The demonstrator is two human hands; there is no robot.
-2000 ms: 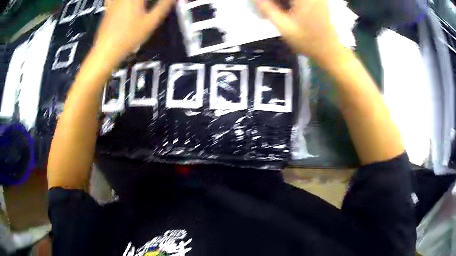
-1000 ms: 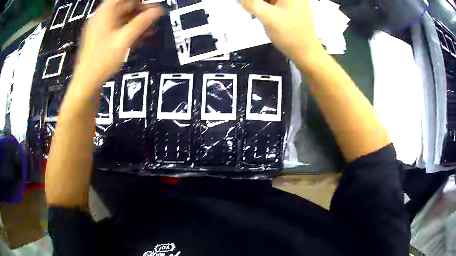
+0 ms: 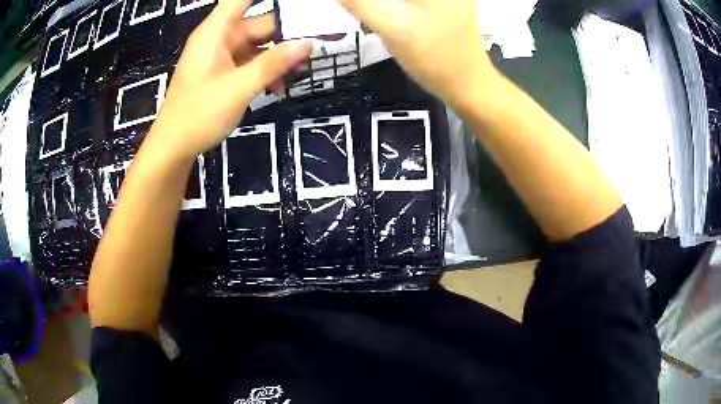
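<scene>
A black front housing (image 3: 326, 69) with its keypad grid showing is in my left hand (image 3: 229, 75), the thumb along its edge. A white die-cut piece (image 3: 312, 17) lies over its window end. My right hand (image 3: 423, 47) is at that piece's right side, its fingertips near the top edge of the picture; whether they grip it is unclear. Parts of a white adhesive sheet (image 3: 374, 49) show behind the housing. Below, the black tray (image 3: 352, 282) holds rows of housings, several with white frames (image 3: 402, 183) around their windows.
White scraps (image 3: 514, 31) lie right of the tray on the dark green bench top (image 3: 514, 189). A flat white stack (image 3: 620, 126) lies farther right. A dark fan with a purple-blue ring (image 3: 17, 312) is at the lower left edge. A crinkled clear bag (image 3: 700, 323) is at the lower right.
My left hand has moved right, towards my right hand, and a housing now shows between them. The white sheet is now mostly hidden. The view has shifted, showing more of the tray's left side.
</scene>
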